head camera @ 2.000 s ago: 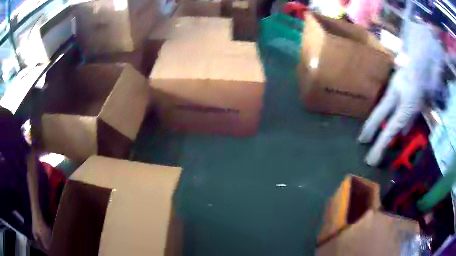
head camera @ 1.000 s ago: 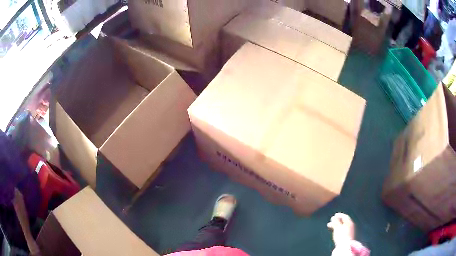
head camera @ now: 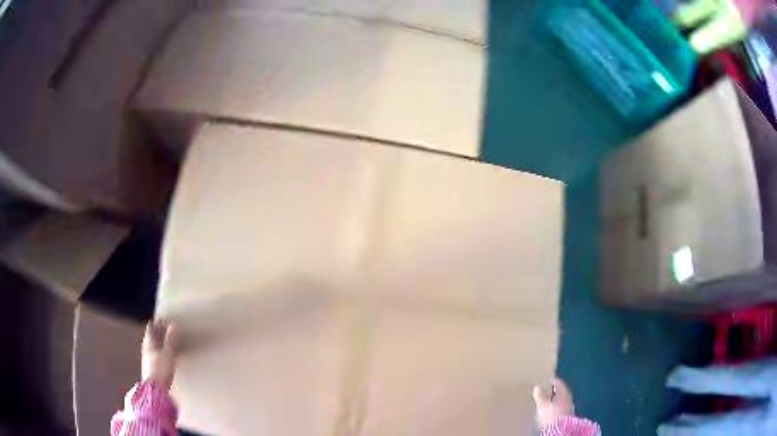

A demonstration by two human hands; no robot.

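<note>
A large closed brown carton (head camera: pixel 451 247) fills the middle of the view, its flat top facing me, with a seam running down it. My left hand (head camera: pixel 159 351) is on the carton's left edge, and my right hand (head camera: pixel 554 401) is on its right edge near the bottom of the view. Both hands hold the carton between them. Pink striped cuffs show at both wrists. The fingers are blurred and partly hidden at the carton's sides.
Another closed carton (head camera: pixel 315 68) lies directly behind. Open carton parts (head camera: pixel 64 247) are at the left. A carton with a white label (head camera: pixel 682 204) stands at the right, near a red stool (head camera: pixel 743 334). A green crate (head camera: pixel 626 60) sits on the green floor (head camera: pixel 524 111).
The view has moved closer over the carton. My right hand, earlier in front of it and off it, is now on its right edge. My left hand has come into view on the left edge.
</note>
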